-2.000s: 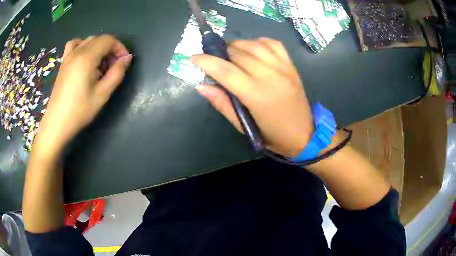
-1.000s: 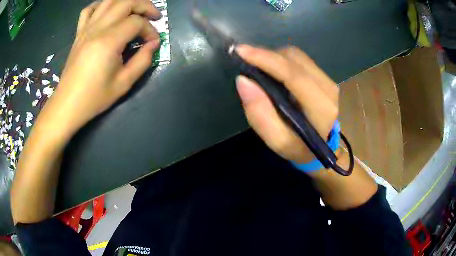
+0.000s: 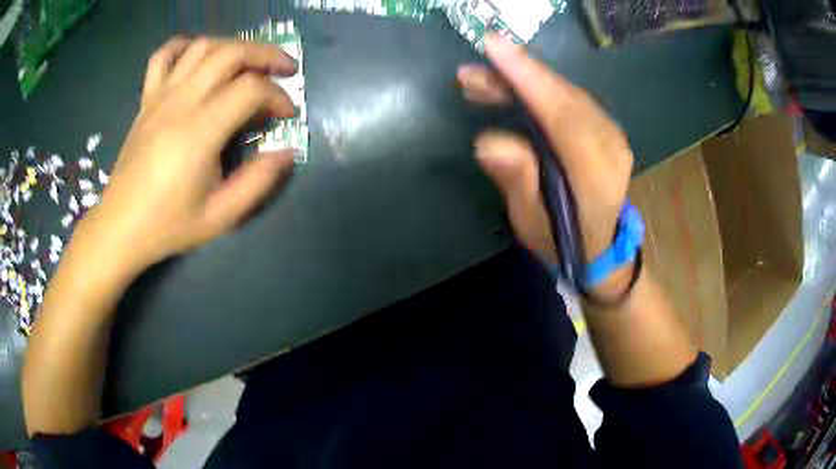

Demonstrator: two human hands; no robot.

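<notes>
My left hand (image 3: 206,137) rests over a green-white circuit board panel (image 3: 291,92) on the dark green mat, its fingers and thumb on the board's face and edge. My right hand (image 3: 573,156) is blurred and holds the black handle of a soldering iron (image 3: 561,215) against the palm; its tip is hidden. The fingertips are near a stack of green-white boards (image 3: 513,16) at the top. A blue wrist band (image 3: 626,247) is on the right wrist. A loose heap of small leaded components (image 3: 32,229) lies at the far left.
A darker green board pile (image 3: 50,37) lies at the top left. A shallow tray of tiny dark grains (image 3: 646,16) is at the top right. An open cardboard box (image 3: 756,238) stands below the right bench edge. Red plastic (image 3: 170,426) shows under the left bench edge.
The board panel came from the centre to the left, under my left hand. My right hand moved right, then up toward the stacked boards, with the iron turned back in the palm.
</notes>
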